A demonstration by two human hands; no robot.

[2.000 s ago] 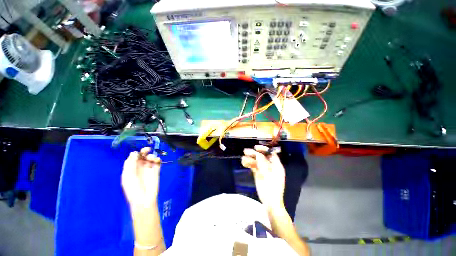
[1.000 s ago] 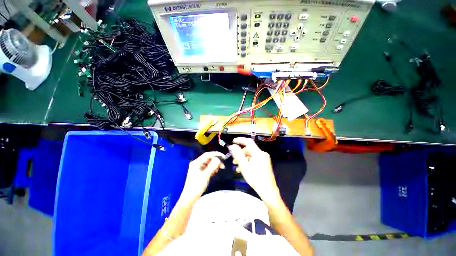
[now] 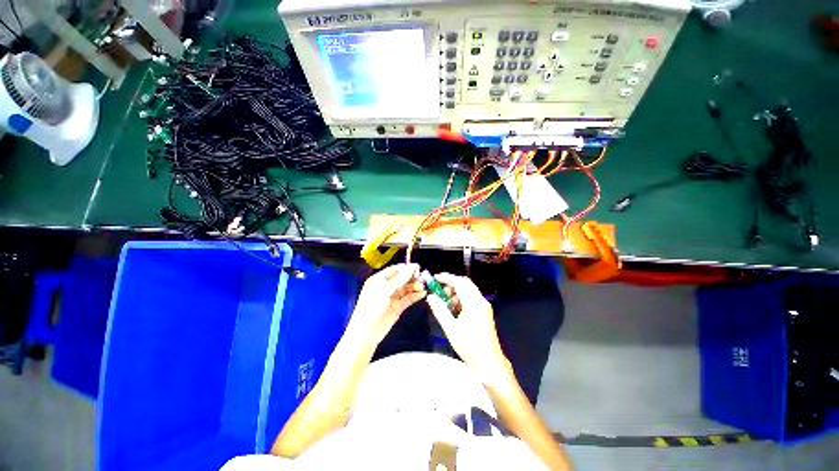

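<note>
My right hand (image 3: pixel 467 317) is closed on a small green circuit board (image 3: pixel 439 292) just below the bench edge. My left hand (image 3: pixel 391 294) touches it from the left, its fingertips pinching a small pale connector (image 3: pixel 423 276) at the board's upper end. A lead runs down to the fingertips from the orange fixture strip (image 3: pixel 543 236). Whether the connector is fully seated cannot be told. The beige cable tester (image 3: pixel 543 60) with a lit screen stands behind, with orange, red and yellow test leads (image 3: pixel 517 184) looping from its front.
A tangled pile of black cables (image 3: pixel 244 129) lies left of the tester, some ends over the bench edge. Sorted black cables (image 3: pixel 782 175) lie right. A large blue tote (image 3: pixel 179 359) is at lower left, another blue tote (image 3: pixel 743 359) at right. A white fan (image 3: pixel 46 106) stands far left.
Both hands have come together below the strip, the left moving right from above the tote. The green board now shows between them. The left fingers have moved up to the lead's end.
</note>
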